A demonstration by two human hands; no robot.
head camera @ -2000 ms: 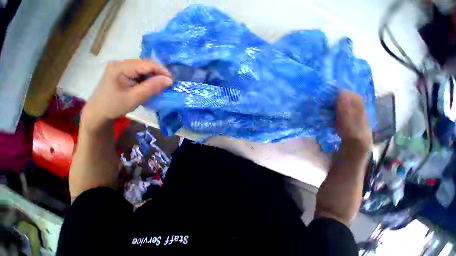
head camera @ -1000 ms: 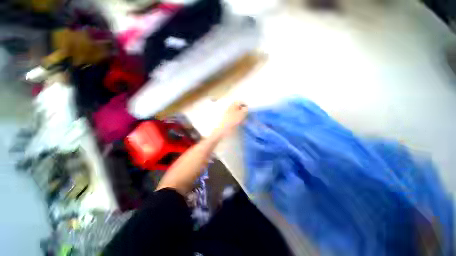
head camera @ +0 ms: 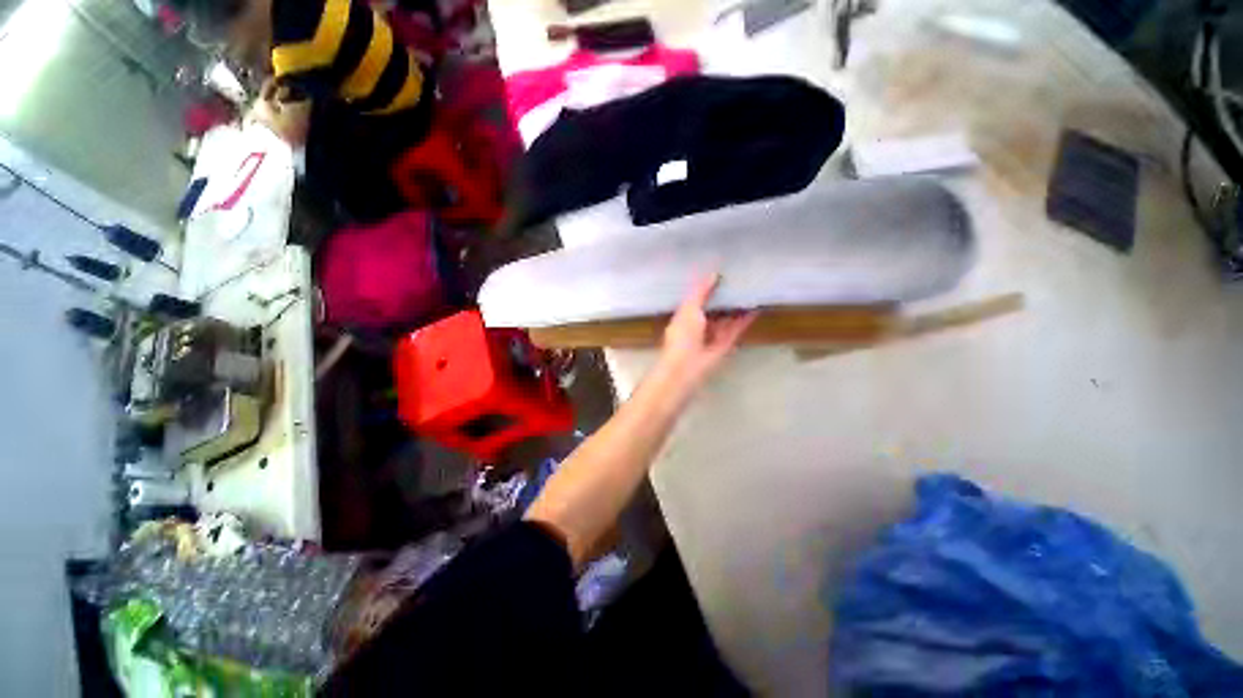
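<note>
The sleeve board (head camera: 818, 252), with a white-grey padded top and tan wooden base, lies across the table. My left hand (head camera: 698, 338) is at its near long side, thumb against the pad and fingers at the gap above the base, gripping it. A thin tan strip, seemingly the wooden ruler (head camera: 971, 315), sticks out past the base on the right. The blue garment (head camera: 1009, 600) lies bunched at the bottom right, cut off by the picture's edge. My right hand is not in view.
Black cloth (head camera: 743, 130) with a white label and pink cloth (head camera: 579, 85) lie beyond the board. A dark pad (head camera: 1095, 188) is at right. A red stool (head camera: 457, 382) stands left of the table (head camera: 763, 464). A person in yellow-black striped sleeves (head camera: 348, 55) is at upper left.
The view has swung left to the sleeve board. My left hand has left the blue garment and moved to the board. My right hand has gone out of view.
</note>
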